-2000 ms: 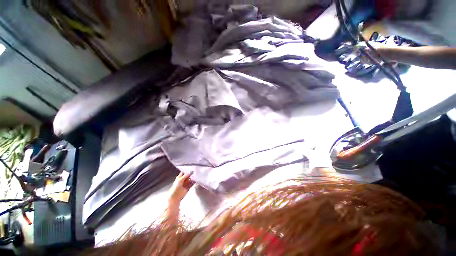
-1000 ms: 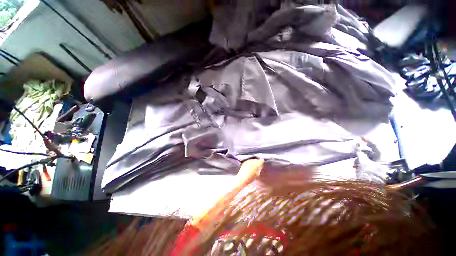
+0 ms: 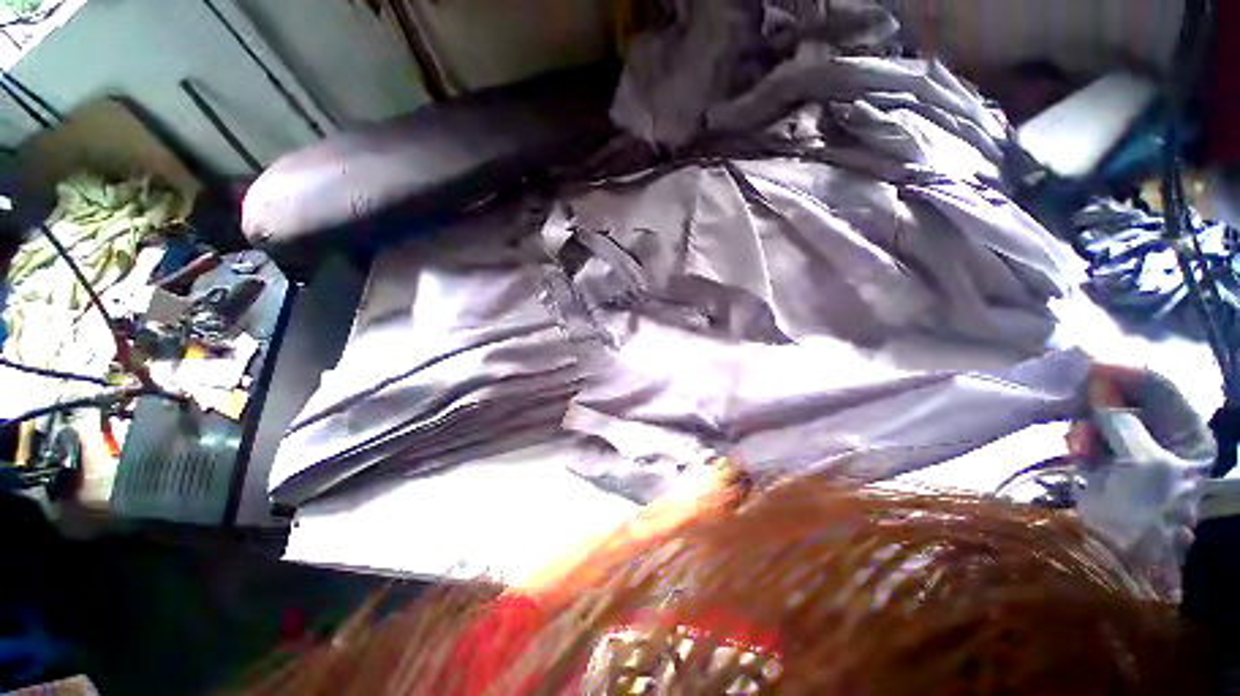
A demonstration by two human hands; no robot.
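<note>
A grey garment piece (image 3: 870, 415) lies stretched from left to right near the table's front edge. My right hand (image 3: 1142, 442), in a white glove with bare-looking fingertips, grips its raised right end. My left hand (image 3: 704, 487), bare, is at its near left edge; hair in front and blur hide the fingers, so its grip is unclear. Part of the steam iron (image 3: 1044, 480) shows low beside my right hand, mostly hidden. A layered grey stack (image 3: 435, 388) lies to the left.
A large crumpled grey heap (image 3: 870, 245) fills the back of the white-covered table (image 3: 394, 534). A long padded roll (image 3: 394, 170) lies behind the stack. A side table at left holds yellow-green cloth (image 3: 82, 258) and clutter. Dark cables (image 3: 1180, 204) hang at right. Hair covers the bottom.
My right hand has come into view and holds the piece's right end up. The piece is pulled straighter. My left hand has shifted slightly right and down in the picture.
</note>
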